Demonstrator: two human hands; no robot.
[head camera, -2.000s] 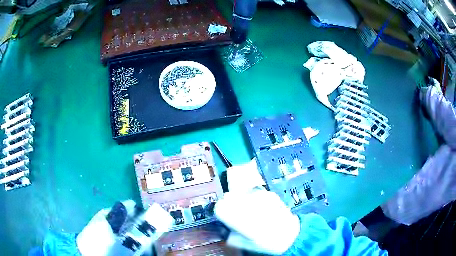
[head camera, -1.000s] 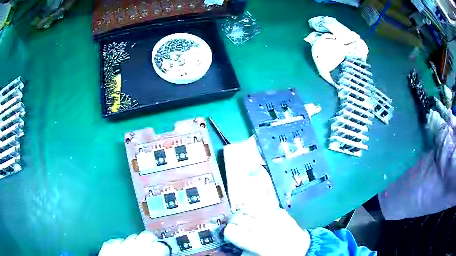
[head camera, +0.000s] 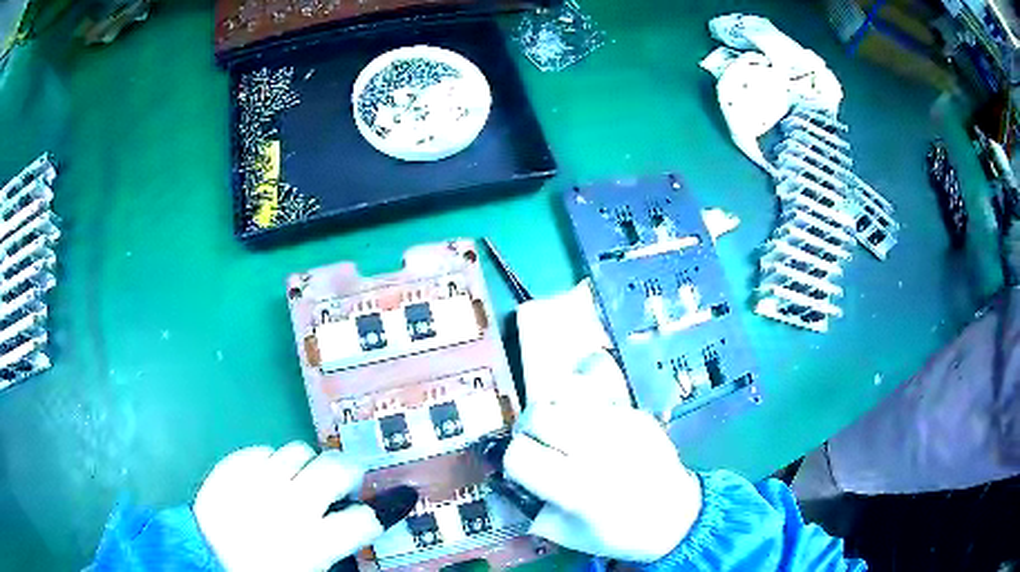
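Note:
The reddish-brown fixture base (head camera: 386,378) lies in front of me, holding three silvery heatsinks. Each heatsink carries two black transistors; the lowest heatsink (head camera: 447,542) is partly covered by my hands. My left hand (head camera: 285,508), white-gloved with a black fingertip cover, is at its left end. My right hand (head camera: 604,475), gloved likewise, is over the base's right edge, with black fingertips near that heatsink's right end. Whether either hand grips it is unclear. The dark blue fixture top plate (head camera: 666,296) lies to the right, with transistor legs showing in its cutouts.
A black tray (head camera: 392,196) with a white screw dish (head camera: 475,106) is behind the base. Dark tweezers (head camera: 507,268) and a white cloth (head camera: 565,341) lie between base and plate. Heatsink rows are at far left (head camera: 25,268) and right (head camera: 805,223), beside a white glove (head camera: 772,78).
My left hand held a heatsink with two transistors above the base; it now lies in the lowest row. Both hands have since shifted up slightly around it. The view has also shifted.

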